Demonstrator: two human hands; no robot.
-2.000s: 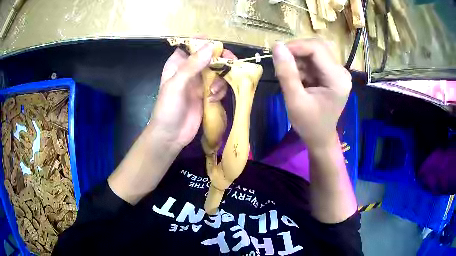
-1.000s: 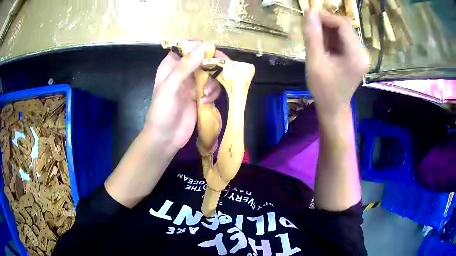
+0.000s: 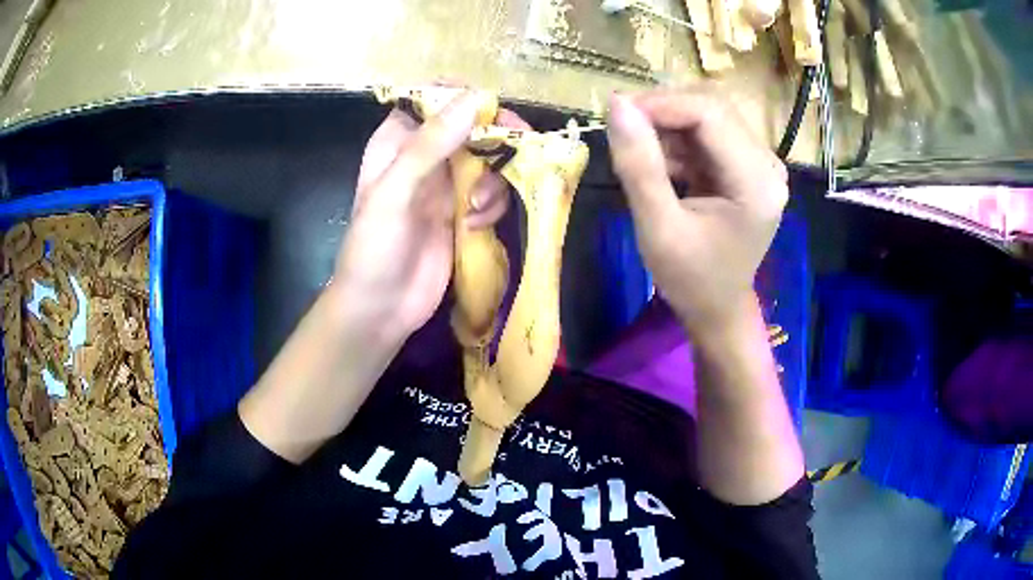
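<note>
My left hand (image 3: 410, 215) is bare and holds two long tan bone-like leg pieces by their upper ends at the table's front edge. One leg piece (image 3: 480, 283) runs down from my fingers. The other leg piece (image 3: 532, 283) lies to its right with its wide flared end up; the two meet low down, over my shirt. A small dark part (image 3: 496, 156) sits between their upper ends. My right hand (image 3: 708, 193) pinches a thin pale pin (image 3: 589, 127) between thumb and forefinger; it reaches to the top of the right leg piece. The pin's far end is unclear.
A blue bin (image 3: 165, 329) of flat brown pieces stands at the left. Tan leg pieces (image 3: 725, 34) lie on the beige table (image 3: 283, 45) at the upper right, near a black cable (image 3: 800, 113). Blue bins and another person's purple-clad part (image 3: 991, 380) are at the right.
My right hand moved up to the table's pieces, then came back down with a thin pin at the flared leg end. My left hand keeps its hold on the leg pieces.
</note>
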